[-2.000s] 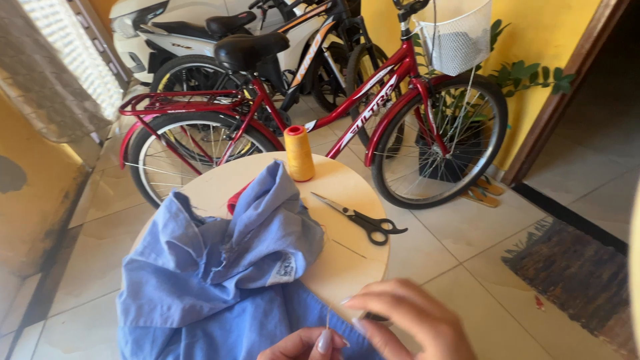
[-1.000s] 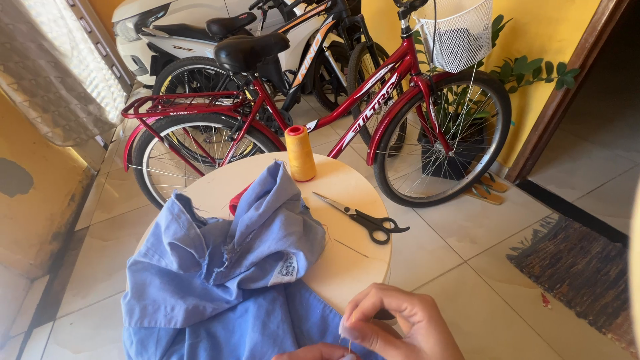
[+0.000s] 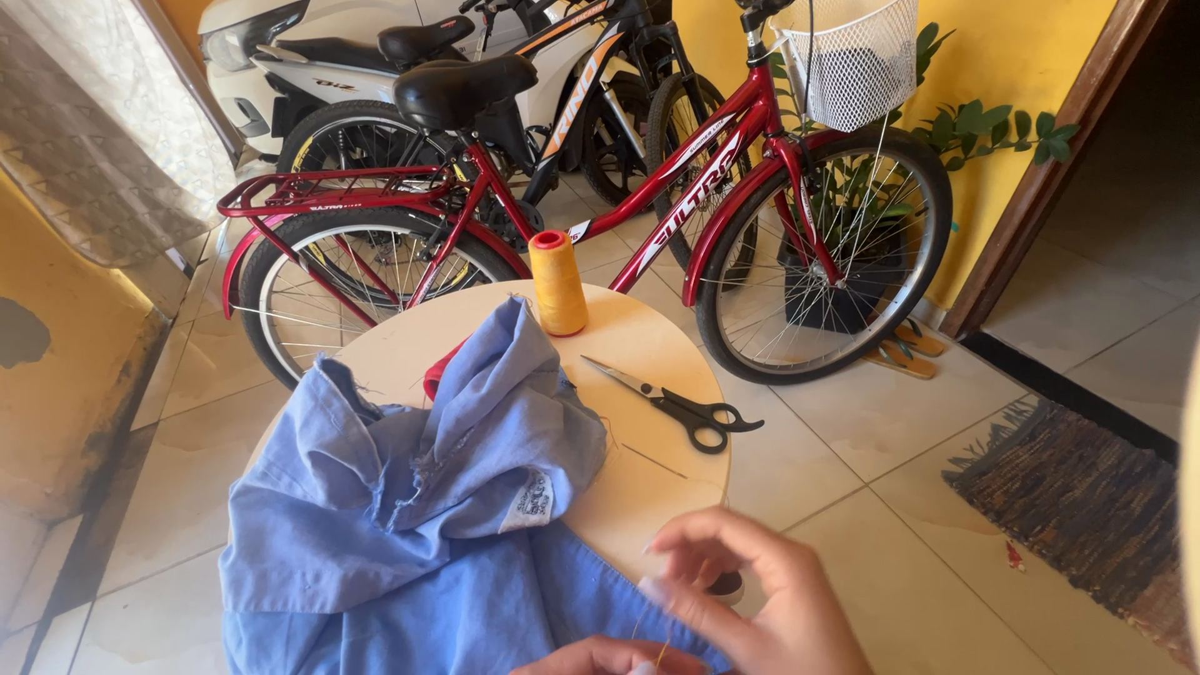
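A blue cloth garment (image 3: 394, 506) with frayed edges and a label lies bunched over the round table (image 3: 656, 337). Behind it stands a cone of yellow thread (image 3: 558, 286). Black-handled scissors (image 3: 670, 405) lie on the right of the tabletop, blades partly apart, with a thin needle-like item (image 3: 653, 460) in front of them. My right hand (image 3: 750, 591) is above the near right edge, thumb and fingers apart, close to a fine thread. At the bottom edge, my left hand (image 3: 609, 656) pinches yellowish thread (image 3: 664, 652); much of this hand is out of frame.
Beyond the table stands a red bicycle (image 3: 656, 225) with a white basket (image 3: 853, 75), near other bikes and a white motorcycle (image 3: 337, 66). A potted plant (image 3: 834, 281) is behind its front wheel. A woven rug (image 3: 1078, 506) lies on the tiles at right. Something red is partly under the garment.
My right hand's thumb and fingertips, close together one second ago, are now spread apart. My left hand stays low at the bottom edge. Scissors, thread cone and garment have not plainly moved.
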